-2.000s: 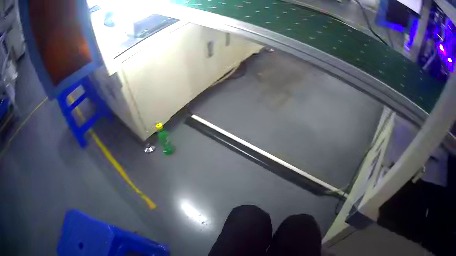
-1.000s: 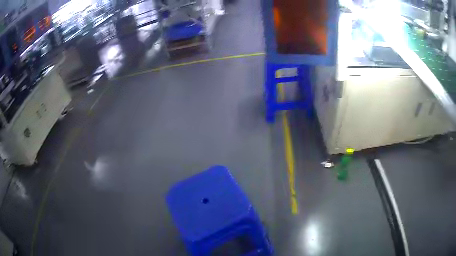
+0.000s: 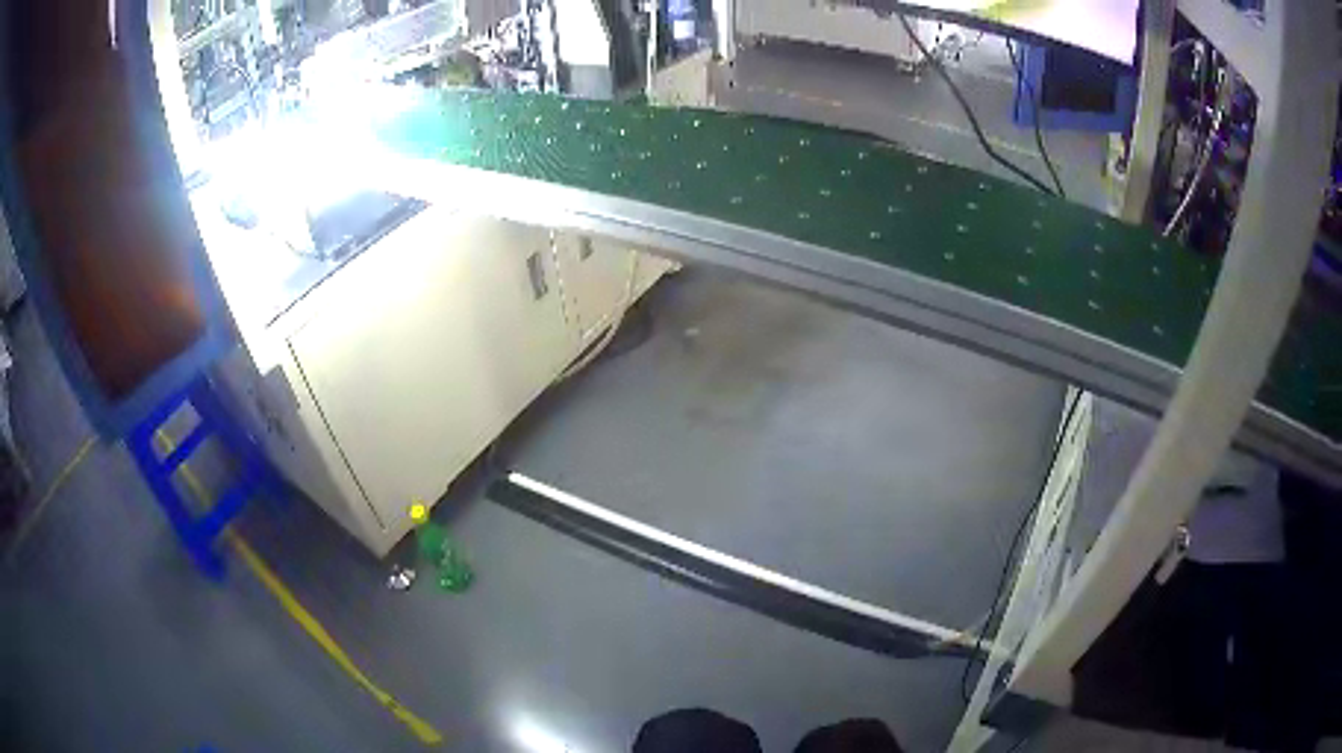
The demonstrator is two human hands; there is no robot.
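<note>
Neither of my hands is in the picture. In front of me a green conveyor belt runs from the upper left to the right edge, with a silver edge rail. Tiny pale parts lie in rows on the belt. My dark knees show at the bottom edge. A thick off-white machine post crosses the right side and hides part of the belt.
A cream cabinet with glaring light on top stands left. A green bottle stands by its foot. A white and black bar lies on the floor. A blue stool stands at the left. A monitor is cut off at the top.
My view swung left towards the aisle and the near blue stool, then back right to the belt. The belt now sits lower in view than two seconds ago. No hand appears.
</note>
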